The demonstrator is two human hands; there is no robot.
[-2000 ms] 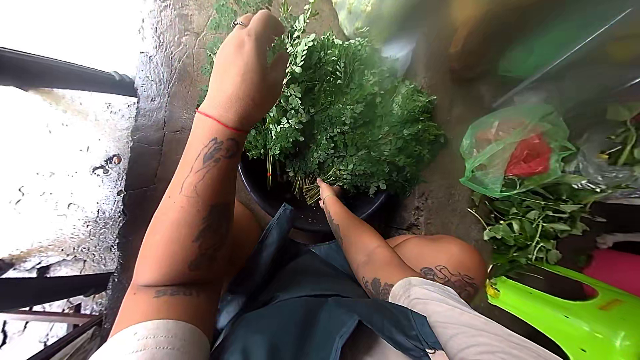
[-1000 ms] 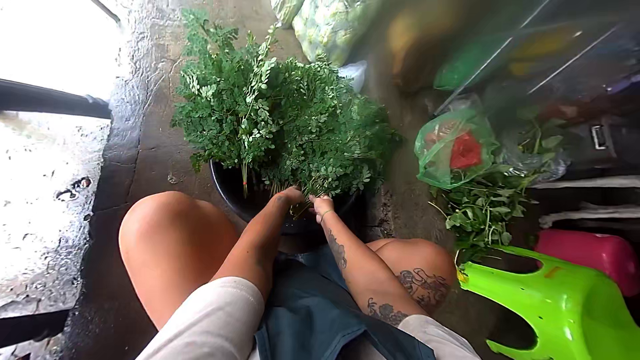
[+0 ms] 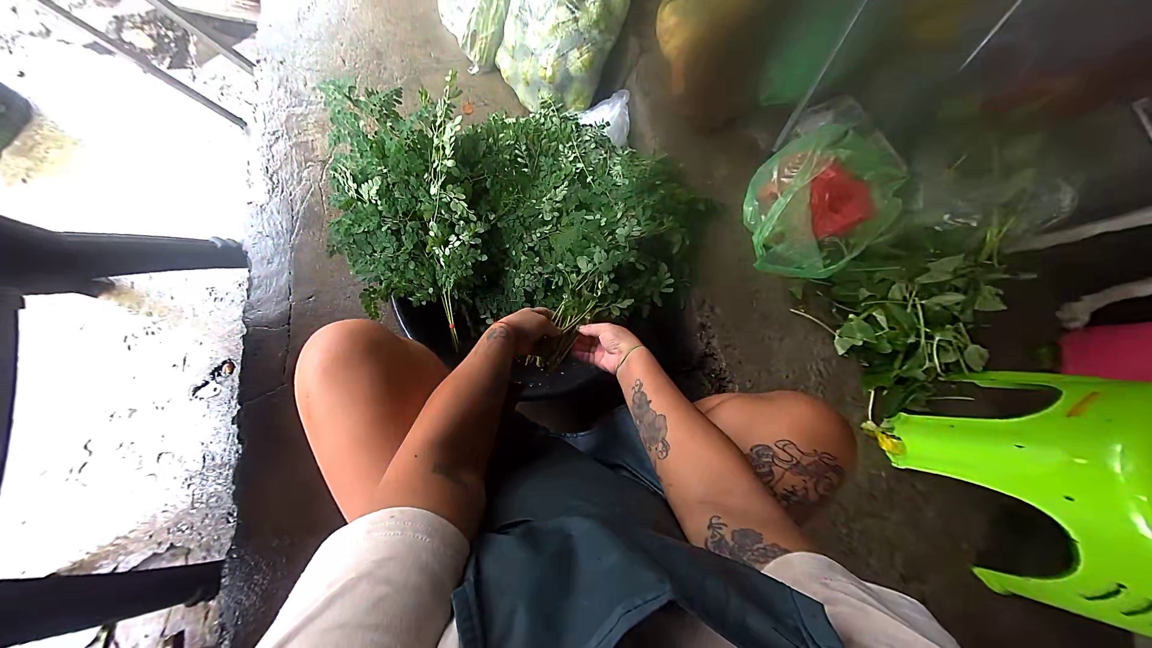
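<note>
A black basin (image 3: pixel 409 324) sits between my knees, heaped with bunches of small-leafed green sprigs (image 3: pixel 576 207). My left hand (image 3: pixel 531 328) is closed around the stem ends of a bunch (image 3: pixel 569 322) at the basin's near side. Against the right of those same stems rests my right hand (image 3: pixel 605 347), its palm turned up and fingers partly curled; whether it grips them is unclear. Left of my hands, a separate bunch (image 3: pixel 441 207) stands on the pile with its stems tied by a reddish band.
Clear plastic bags of pale green produce (image 3: pixel 558 54) lie beyond the basin. To the right are a green plastic bag (image 3: pixel 823 202) with something red inside, loose leafy stems (image 3: pixel 918 324) and a bright green plastic stool (image 3: pixel 1035 450). Dark metal bars (image 3: pixel 135 256) stand at left.
My left hand, raised over the left of the leaves two seconds ago, came down beside my right hand at the stems. The view has shifted, showing more beyond the basin.
</note>
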